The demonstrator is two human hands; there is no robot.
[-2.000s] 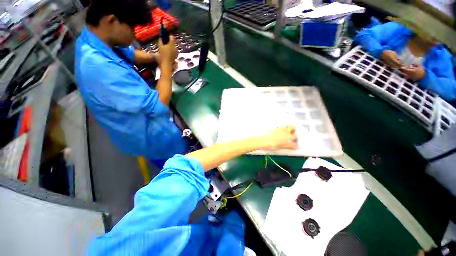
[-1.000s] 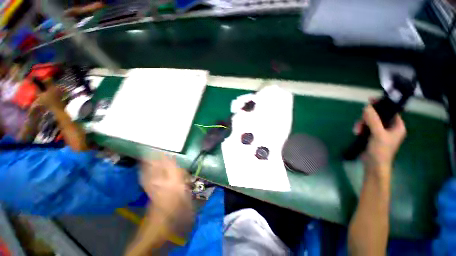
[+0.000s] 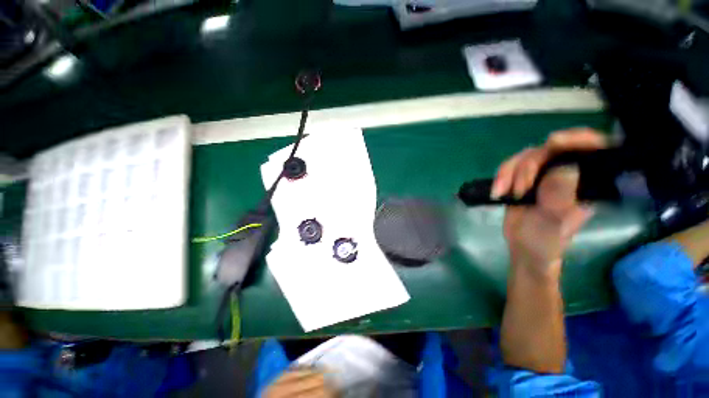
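My right hand (image 3: 544, 183) is closed around a black electric screwdriver (image 3: 478, 193), held level above the right part of the bench, its narrow end to the left. My left hand (image 3: 299, 385) is low, blurred and cut off by the bottom edge; its fingers are hard to read. Three small round black watch cases lie on white paper (image 3: 330, 183): one at the top (image 3: 295, 167), one in the middle (image 3: 310, 231) and one with a brighter centre lower right (image 3: 345, 249). The round dark grey dish (image 3: 412, 231) touches or nearly touches the paper's right edge.
A white gridded tray (image 3: 105, 218) lies left. A black adapter (image 3: 242, 253) with cables and a yellow-green wire stands beside the paper. Beyond the pale rail (image 3: 427, 109) are a round part (image 3: 308, 82) and a white card (image 3: 501, 66) bearing a dark part. Another person's blue sleeve (image 3: 661, 291) is right.
The view has swung right and down. My left hand has left the white tray and dropped to the bottom edge. My right hand has come into view, and the screwdriver has turned level.
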